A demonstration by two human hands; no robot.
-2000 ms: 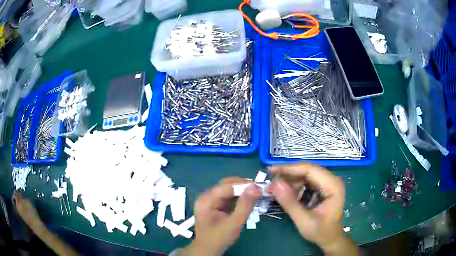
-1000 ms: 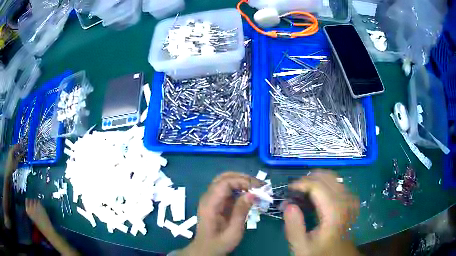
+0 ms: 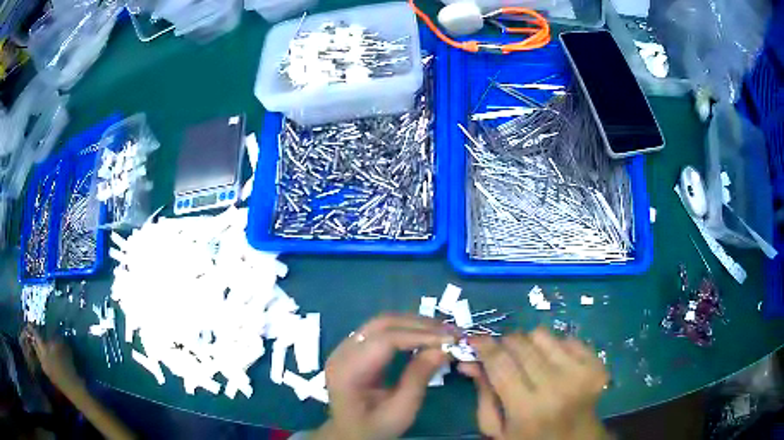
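Note:
My left hand [image 3: 378, 365] and my right hand [image 3: 542, 378] meet at the front centre, both bare. Their fingertips hold a small white wrapped piece [image 3: 461, 350] between them; its detail is blurred. Wrapped sets [image 3: 464, 314] with thin metal ends lie just behind my fingers, partly hidden. A heap of white strips [image 3: 193, 296] lies to the left. Short metal pieces [image 3: 352, 189] fill the left blue tray [image 3: 348, 246]. Long thin rods [image 3: 542, 206] fill the right blue tray [image 3: 550, 266].
A clear tub of wrapped sets [image 3: 339, 103] sits on the left tray. A smartphone [image 3: 612, 94] rests on the right tray's edge. A scale [image 3: 209, 163], smaller blue trays [image 3: 77, 273] and another person's hand [image 3: 52, 361] are left. Dark red bits [image 3: 695, 314] lie right.
My hands have come together around the small white piece. White squares and wrapped sets behind them show more clearly. The whole view has shifted slightly.

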